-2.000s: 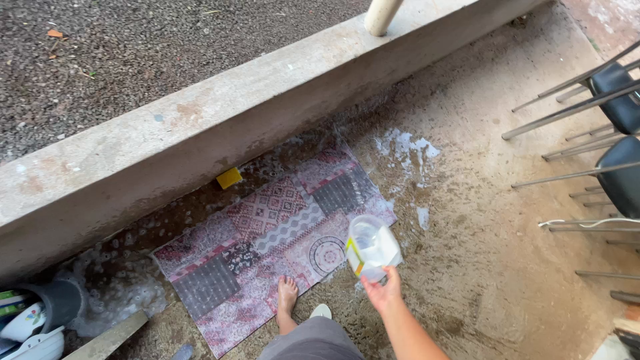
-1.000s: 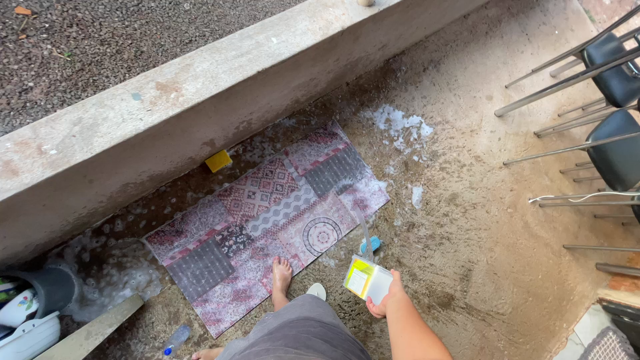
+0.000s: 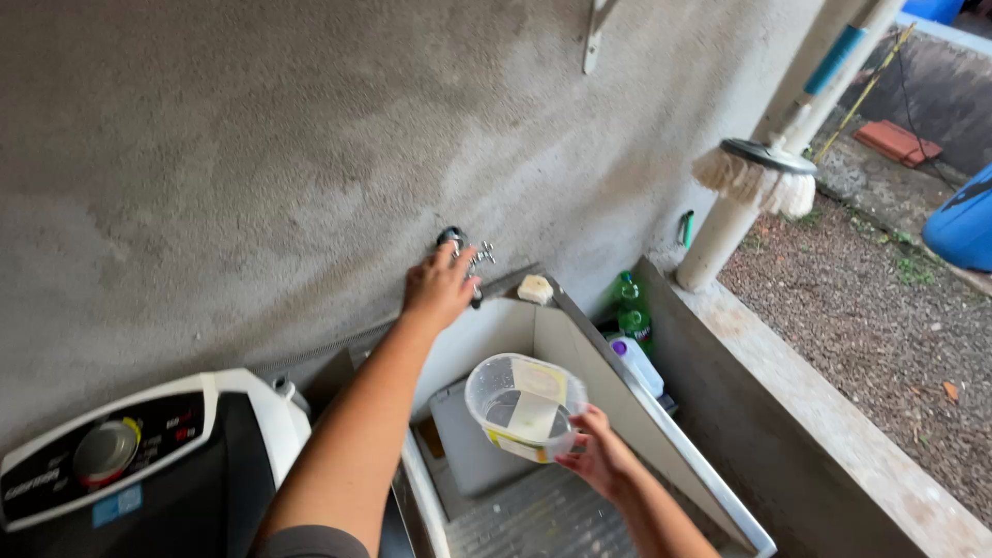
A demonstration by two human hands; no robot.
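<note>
My left hand (image 3: 443, 285) reaches to the metal water tap (image 3: 482, 253) on the rough wall, its fingers apart and touching or just over the tap body. In my right hand (image 3: 595, 453) is a clear plastic tub (image 3: 521, 407) with a white and yellow label, gripped at its right side. The tub is tilted, its opening upward, over the laundry sink (image 3: 666, 434). Below it lie a grey flat piece (image 3: 473, 449) and the sink's ribbed washboard. A pale bar of soap (image 3: 535, 289) rests on the sink's back corner.
A washing machine (image 3: 147, 457) stands at the left. Between the sink and a low wall (image 3: 744, 333) are a green bottle (image 3: 634, 310) and a white bottle with a purple cap (image 3: 637, 364). A mop head (image 3: 758, 174) hangs by a post (image 3: 717, 244).
The view has swung from the patterned mat on the wet floor to the sink and wall. The tub is still in my right hand; my left hand has come into view at the tap.
</note>
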